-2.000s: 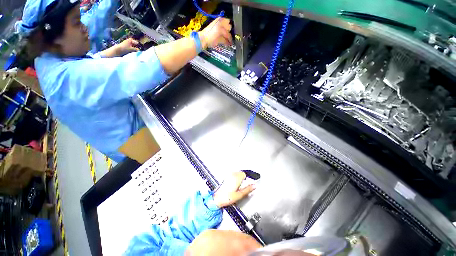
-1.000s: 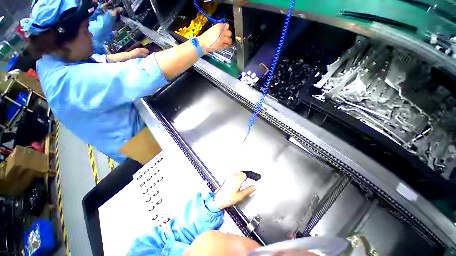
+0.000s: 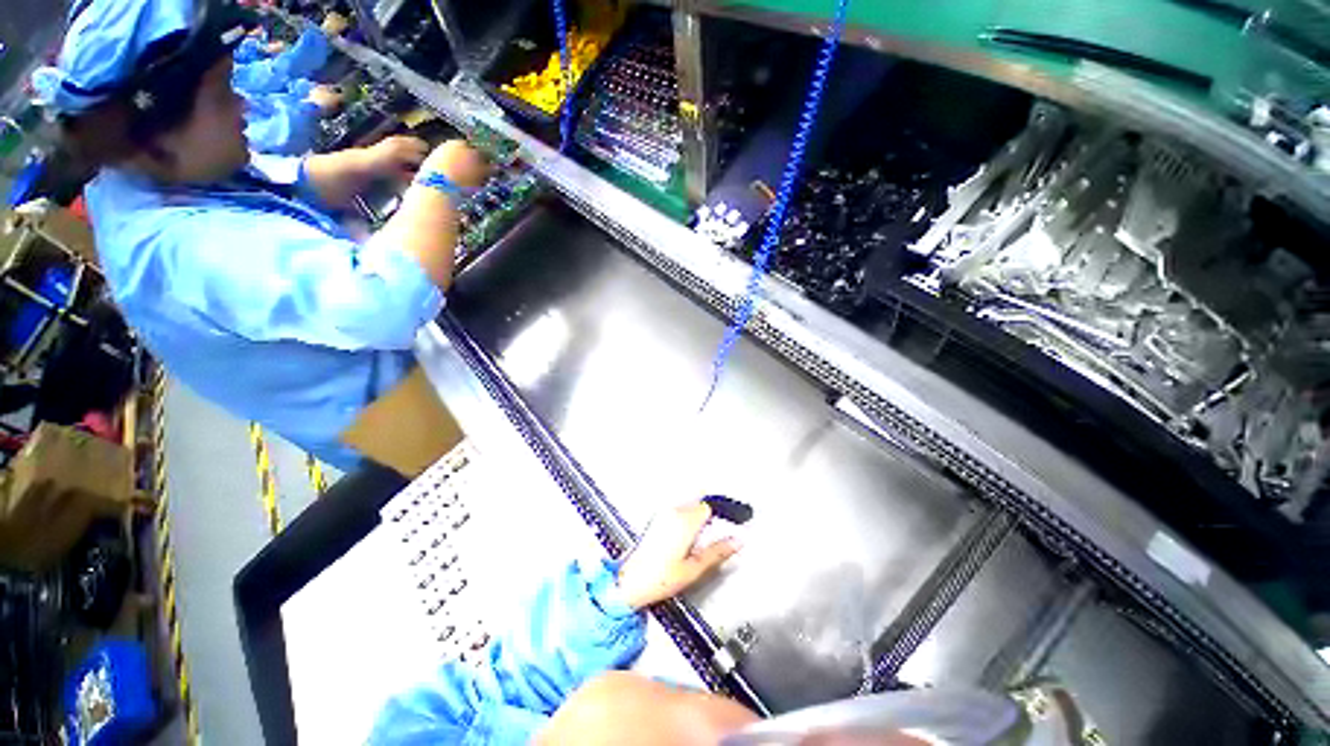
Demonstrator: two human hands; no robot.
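My left hand point(image 3: 680, 557) reaches from a light blue sleeve across the near chain rail and hovers over or rests on the shiny metal plate point(image 3: 613, 376). Black covers show on its fingertips; the thumb is apart from them and no part shows in the hand. A white sheet point(image 3: 358, 612) with rows of small dark-ringed parts or holes lies left of the sleeve. A blurred skin-coloured shape and a clear curved edge fill the bottom rim; I cannot tell what they are. My right hand is not identifiable in view.
A neighbouring worker point(image 3: 248, 277) in blue works over a crowded board point(image 3: 489, 197) at upper left. Beyond the far rail are bins with black parts point(image 3: 853, 219) and silver strips point(image 3: 1109, 277). A blue coiled cord point(image 3: 788, 175) hangs over the line.
The neighbouring worker's raised hand has left the bin area and come down to the board at the line. My left hand has stayed almost still.
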